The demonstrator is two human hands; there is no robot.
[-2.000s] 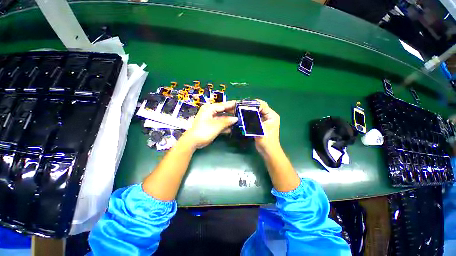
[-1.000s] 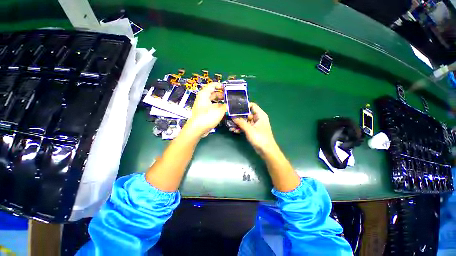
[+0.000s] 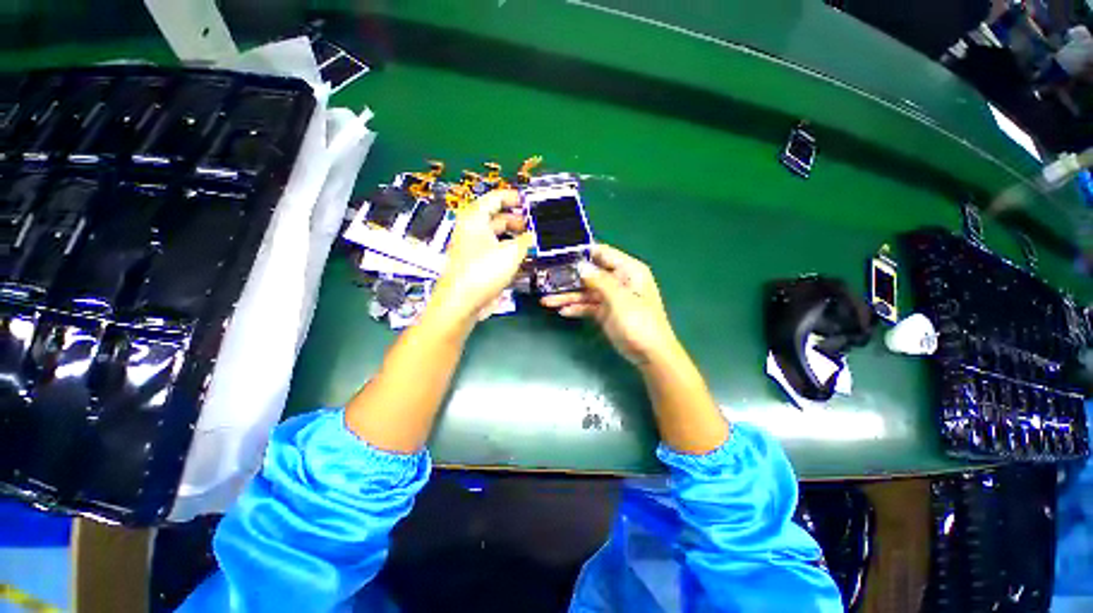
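Note:
My left hand (image 3: 482, 254) holds a dark screen module (image 3: 559, 222) with a pale border by its left side. My right hand (image 3: 617, 299) grips a small dark piece (image 3: 556, 278), perhaps a circuit board, at the screen's lower edge. Whether the two are joined I cannot tell. A pile of white-edged screens (image 3: 402, 247) with orange flex cables (image 3: 472, 188) lies just left of and partly behind my left hand. Small dark grey round parts (image 3: 392, 293) lie at the pile's near edge.
A black blister tray (image 3: 126, 287) and white liner (image 3: 270, 287) are at left. A black curled bundle (image 3: 815, 329), a white lump (image 3: 913, 335), a lit phone unit (image 3: 885, 287) and black trays (image 3: 1001, 347) are at right. A lone unit (image 3: 799, 150) lies farther back on the green bench.
The screen in my hands has moved left toward the pile. My right hand has come down from its side to below it, and the dark piece now shows beneath the screen. The camera view has shifted slightly.

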